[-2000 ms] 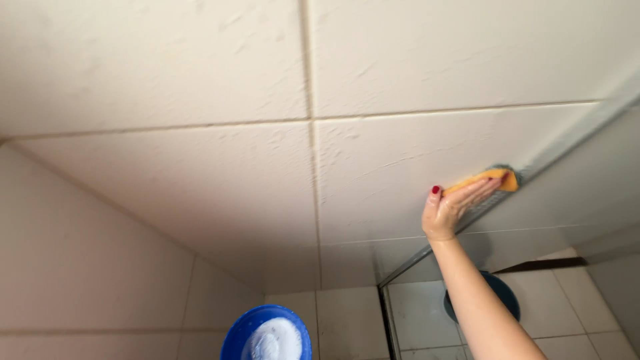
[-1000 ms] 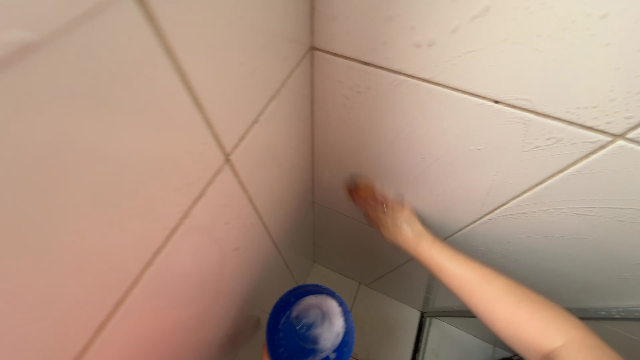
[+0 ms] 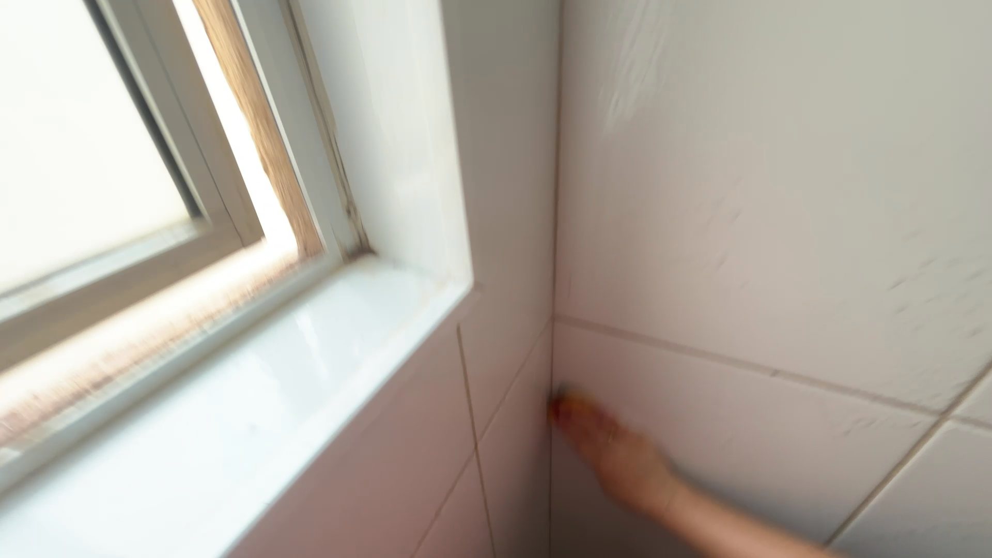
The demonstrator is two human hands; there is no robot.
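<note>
Blurred by motion, my right hand point(image 3: 620, 457) reaches in from the lower right and presses a sponge point(image 3: 572, 401) to the white wall tiles point(image 3: 744, 364) at the corner where two walls meet. Only an orange-yellow bit and a dark edge of the sponge show at my fingertips; the hand covers the rest. Faint streaks and droplets mark the tiles above and to the right. My left hand is outside the view.
A window with a light frame point(image 3: 221, 205) stands at the upper left, a gap showing beside its pane. Below it a glossy white sill point(image 3: 256, 387) runs to an outer corner near the tiled side wall point(image 3: 434, 434).
The view has swung up and left, bringing in the window and losing the blue bucket. My right hand has moved with the sponge from beside the metal strip to the wall corner.
</note>
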